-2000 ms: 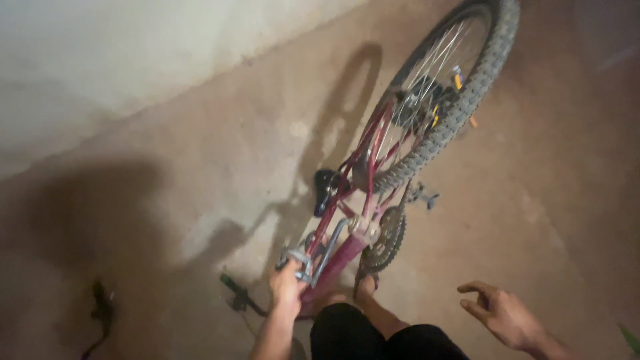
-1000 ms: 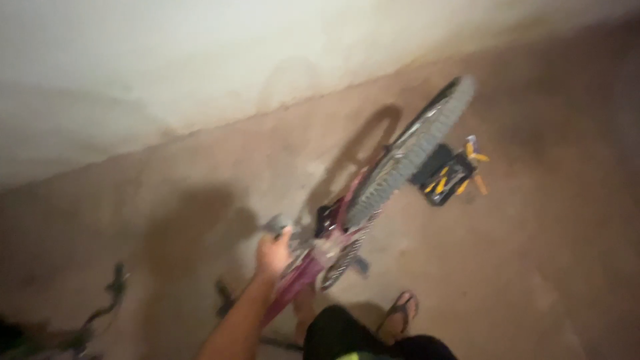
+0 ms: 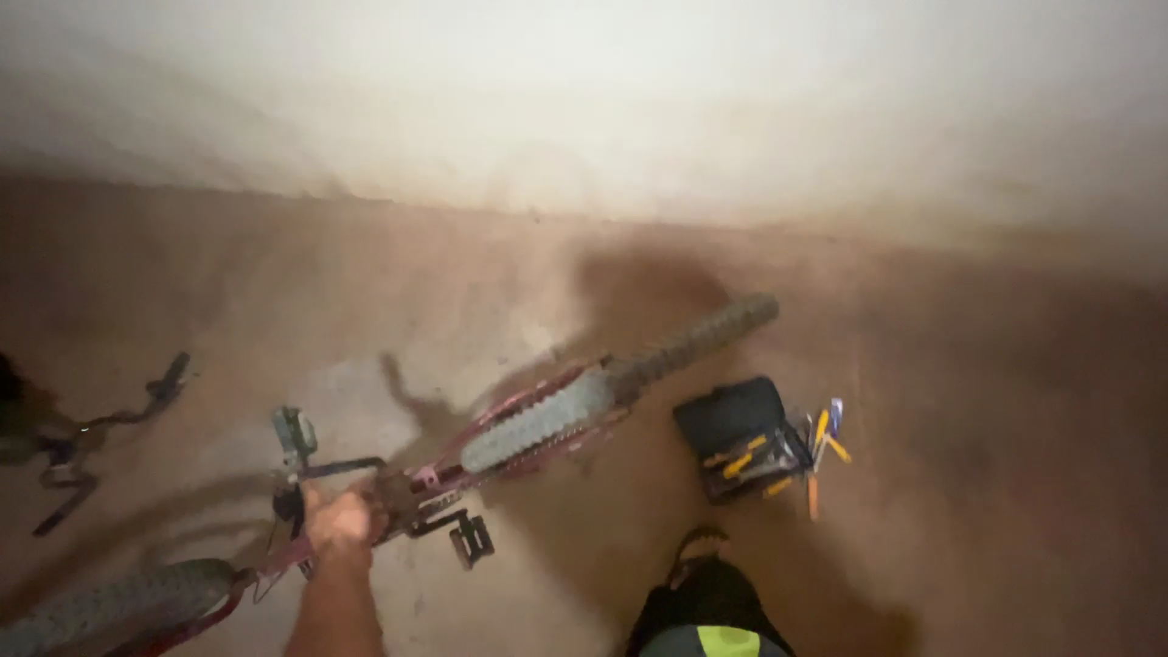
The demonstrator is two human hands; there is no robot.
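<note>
A red bicycle frame (image 3: 297, 554) runs from lower left to the middle, with the knobby rear tire (image 3: 547, 424) toward the right and the other tire (image 3: 128, 598) at lower left. My left hand (image 3: 345, 525) is closed around the frame near the cranks. One pedal (image 3: 294, 436) stands just above that hand, and the other pedal (image 3: 472, 540) is to its right, below the frame. Blur hides the exact finger placement. My right hand is outside the view.
A black tool case (image 3: 730, 420) with yellow-handled tools (image 3: 746, 456) lies on the floor right of the bicycle. My sandaled foot (image 3: 703, 545) is just below it. Handlebars (image 3: 164, 388) of another bicycle show at far left. A pale wall (image 3: 584, 109) borders the floor.
The bicycle has turned from a steep slant to a flatter one, and its other wheel now shows at lower left. My right hand, seen two seconds ago, has left the view. The view has shifted.
</note>
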